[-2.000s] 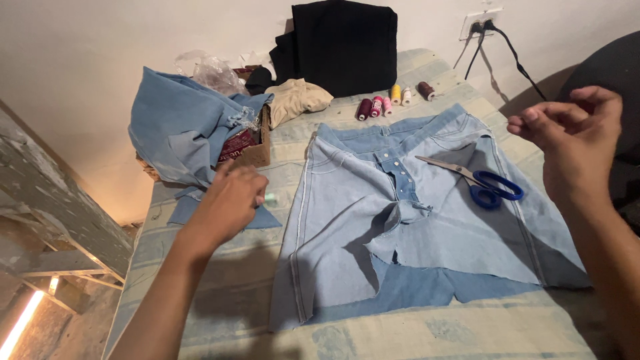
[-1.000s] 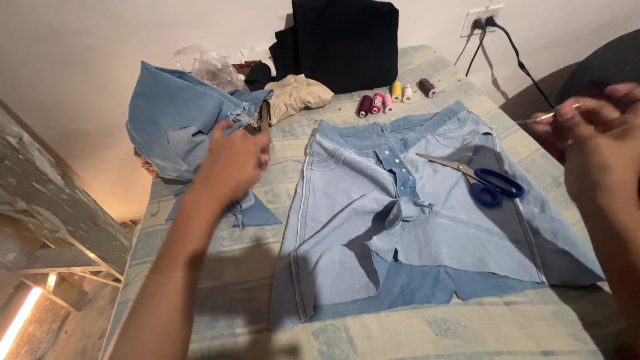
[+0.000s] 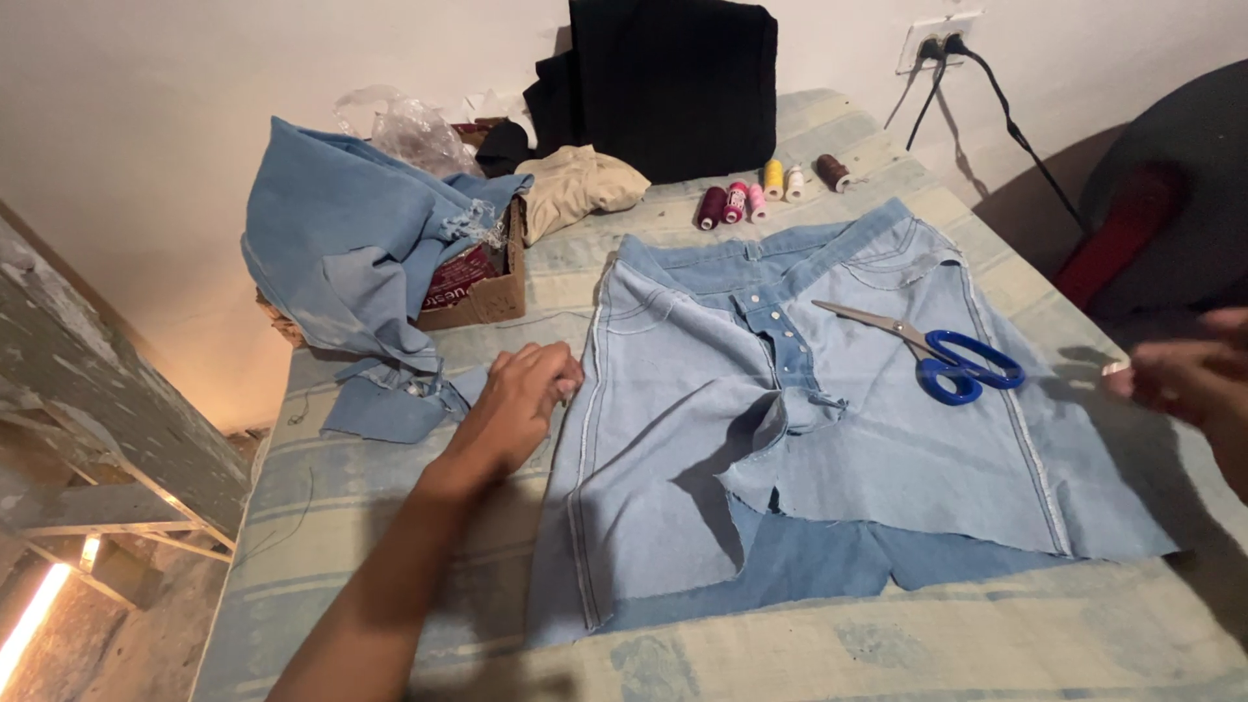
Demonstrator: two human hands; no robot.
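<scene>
Light-blue denim shorts or cut-down jeans point(image 3: 673, 390) lie spread inside out on the cloth-covered table, with raw lower edges. Scissors with blue handles point(image 3: 960, 366) rest on them, blades partly apart, away from both hands. My left hand point(image 3: 526, 400) is low over the table by the left side seam, fingers curled; whether something small is between them cannot be told. My right hand point(image 3: 1185, 375), blurred and cut off by the right edge, is raised beyond the scissors. A pale spot shows at its fingertips, too blurred to name.
Blue denim pieces point(image 3: 341, 234) drape over a cardboard box point(image 3: 502, 297) at the left. Behind are beige cloth point(image 3: 575, 185), folded black fabric point(image 3: 673, 88) and several thread spools point(image 3: 736, 203). Plugs with black cords point(image 3: 941, 46) are in the wall outlet; a dark chair point(image 3: 1180, 185) stands right.
My left hand has moved from the denim pieces by the box toward the shorts' left edge. My right hand is lower and farther right than before.
</scene>
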